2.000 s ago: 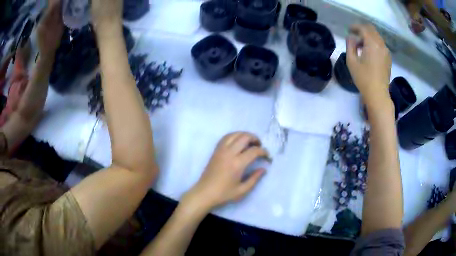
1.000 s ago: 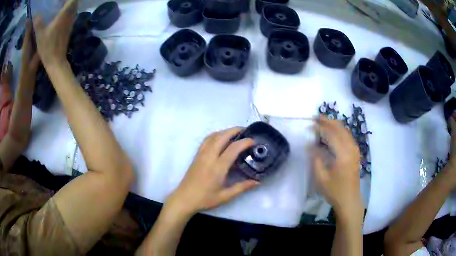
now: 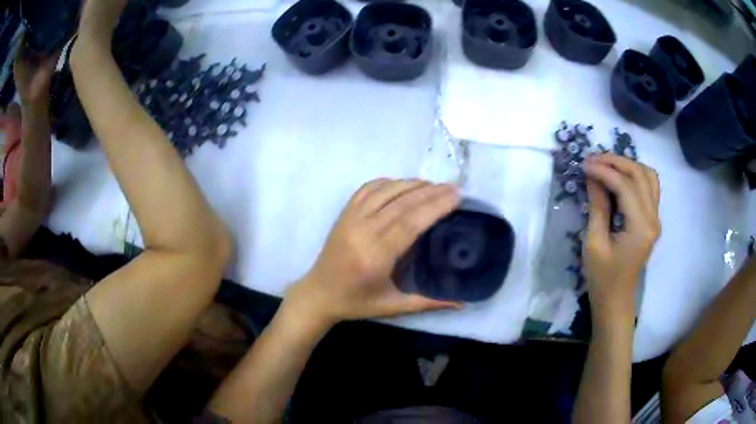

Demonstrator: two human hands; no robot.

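Note:
My left hand [image 3: 377,248] holds a black rounded-square housing [image 3: 466,255] from its left side, near the front edge of the table. The housing's open side faces up and a round hub shows in its floor. My right hand [image 3: 622,224] is over the heap of small dark inserts with pale round centres [image 3: 574,147], right of the housing. Its fingers are bent at the heap. Whether an insert is between the fingertips cannot be told.
Several black housings [image 3: 393,40] stand along the far side. Another heap of inserts [image 3: 203,103] lies at the left, beside a neighbour's bare arm [image 3: 157,166]. Another person's arm [image 3: 713,339] is at the right edge. White sheets [image 3: 331,149] and clear film cover the table.
My left hand has taken hold of a housing, which now sits further right than a second ago. My right hand has moved right and up over the insert heap. The view has shifted.

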